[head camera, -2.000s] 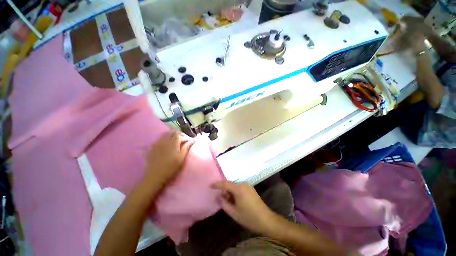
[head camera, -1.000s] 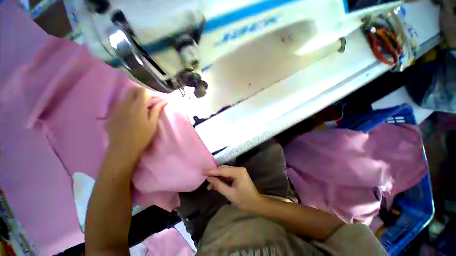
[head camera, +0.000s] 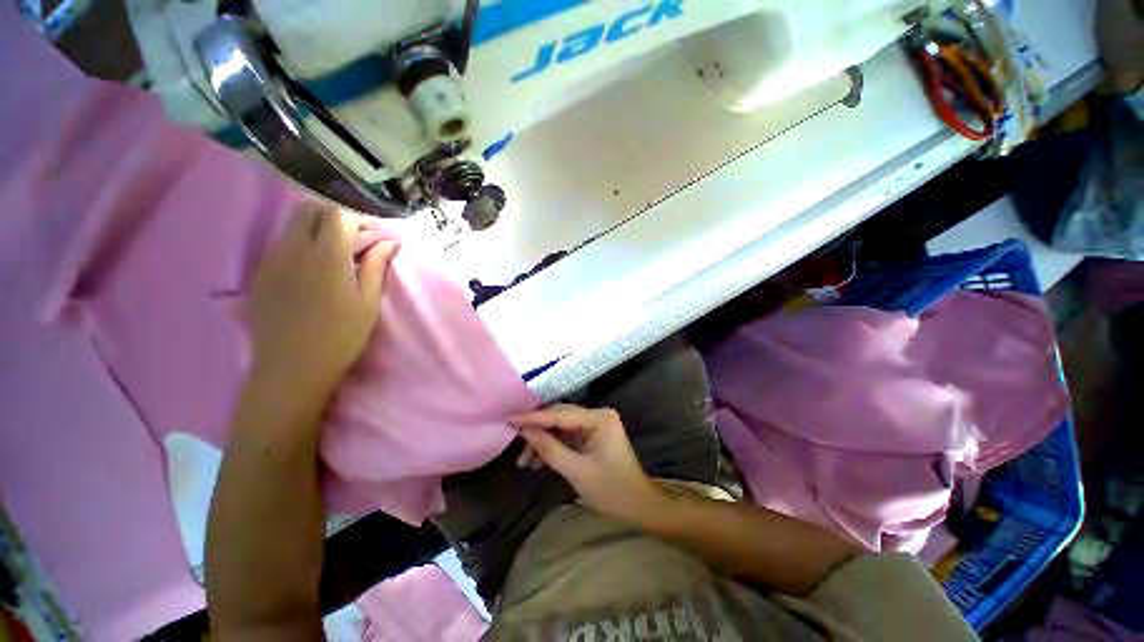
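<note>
Pink fabric (head camera: 427, 364) lies on the white machine table left of the needle area and spreads over the left side. My left hand (head camera: 307, 295) presses on it beside the presser foot and needle (head camera: 445, 207), fingers bent with fabric at the fingertips. My right hand (head camera: 583, 458) pinches the near right corner of the fabric at the table's front edge, above my lap. The white Jack lockstitch machine (head camera: 602, 63) stands above the work. Whether the fabric is under the foot is unclear in the glare.
A blue plastic crate (head camera: 1066, 502) with crumpled pink cloth (head camera: 866, 401) stands right of my lap. Orange-red scissors handles (head camera: 960, 88) lie at the table's right end. Small pink pieces (head camera: 420, 608) are below the table. Part of a person (head camera: 1104, 188) shows at the right edge.
The view has moved closer to and down over the work, so the machine sits higher and nearer. My left hand stays by the needle area and my right hand still holds the fabric's corner.
</note>
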